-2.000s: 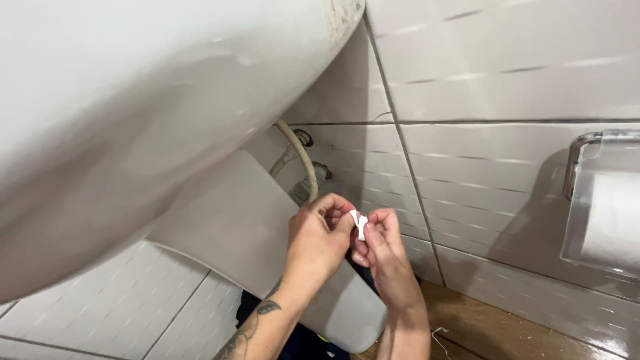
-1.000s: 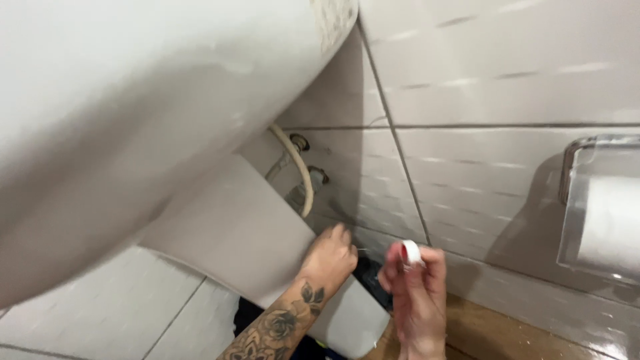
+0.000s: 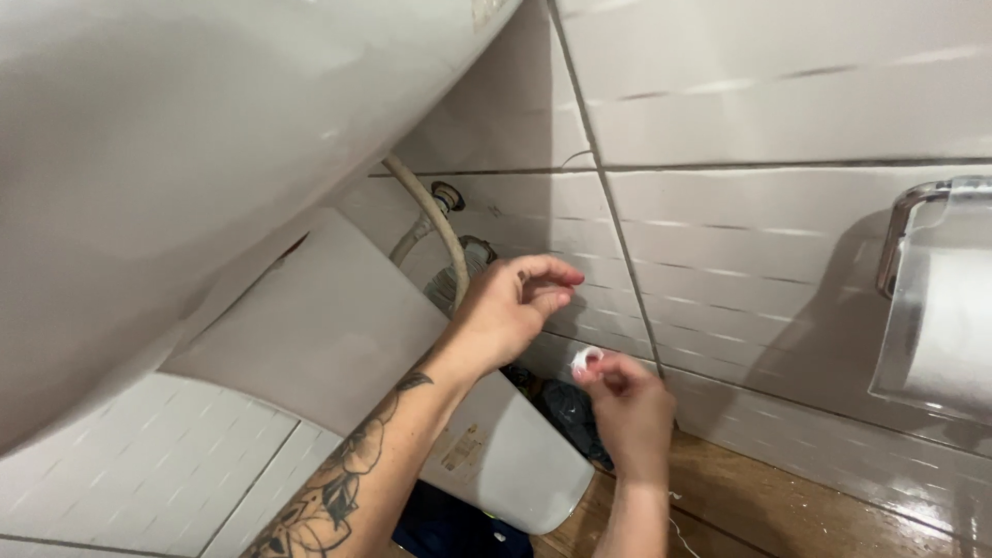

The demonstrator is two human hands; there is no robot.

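Observation:
In my right hand (image 3: 632, 399), thumb and fingers pinch a small white ring-shaped piece (image 3: 587, 361), perhaps thread seal tape. My left hand (image 3: 523, 306) is up and to the left of it, thumb and forefinger apart with nothing visible between them. Behind the left hand, a beige flexible hose (image 3: 432, 209) runs down from under the white ceramic basin (image 3: 194, 155). Close by are a wall fitting (image 3: 447, 198) and a corrugated pipe (image 3: 444, 285). Beneath my left forearm is the white ceramic pedestal (image 3: 333, 310).
A toilet-paper holder (image 3: 903, 248) with a roll (image 3: 957, 341) is on the tiled wall at the right. Dark plastic (image 3: 573, 415) lies behind the pedestal, dark blue cloth (image 3: 457, 527) below it. White thread-like scraps (image 3: 682, 535) lie on the brown floor (image 3: 744, 504).
Two seconds ago both hands met at the white piece. The left hand has since moved off it, lower first, then up beside the hose. The right hand still holds the piece.

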